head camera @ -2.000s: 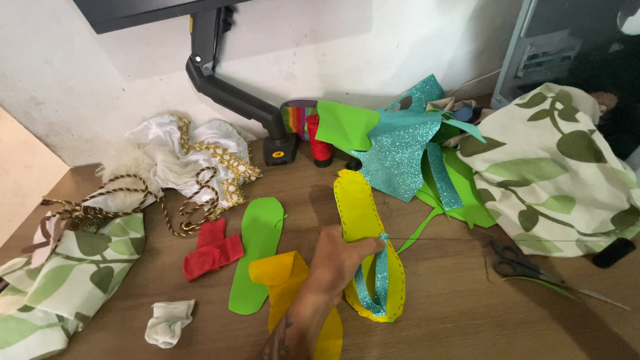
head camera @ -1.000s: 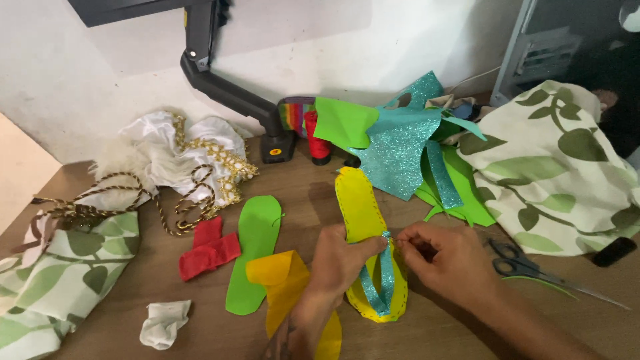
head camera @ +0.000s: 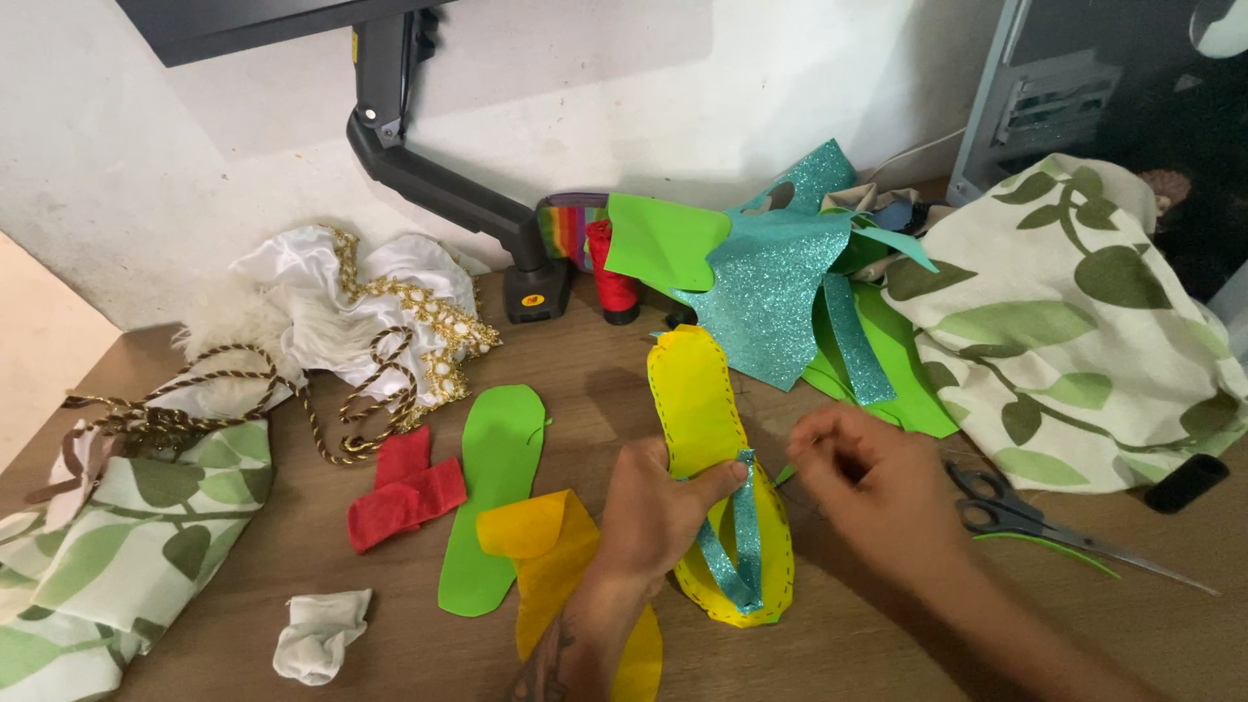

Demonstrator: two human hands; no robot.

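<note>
A yellow sandal sole with dark stitches along its edge lies on the wooden table, a sliver of green showing beneath it. A glittery turquoise strap forms a V on its lower half. My left hand grips the sole at mid-length, thumb pressing the strap's upper end. Just right of the sole is my right hand, thumb and fingertips pinched together; a thin thread seems to run near them, and any needle is too small to make out. A green foam sole and a folded orange-yellow felt piece lie left.
Scissors and a black cylinder lie at right, near leaf-print fabric. Glitter foam scraps and a red thread spool sit behind. Red cloth, white cloth and trimmed white satin are at left, a monitor arm behind.
My right hand, out of view two seconds ago, came to the strap's upper end and has since moved off to the right. My left hand has stayed on the sole.
</note>
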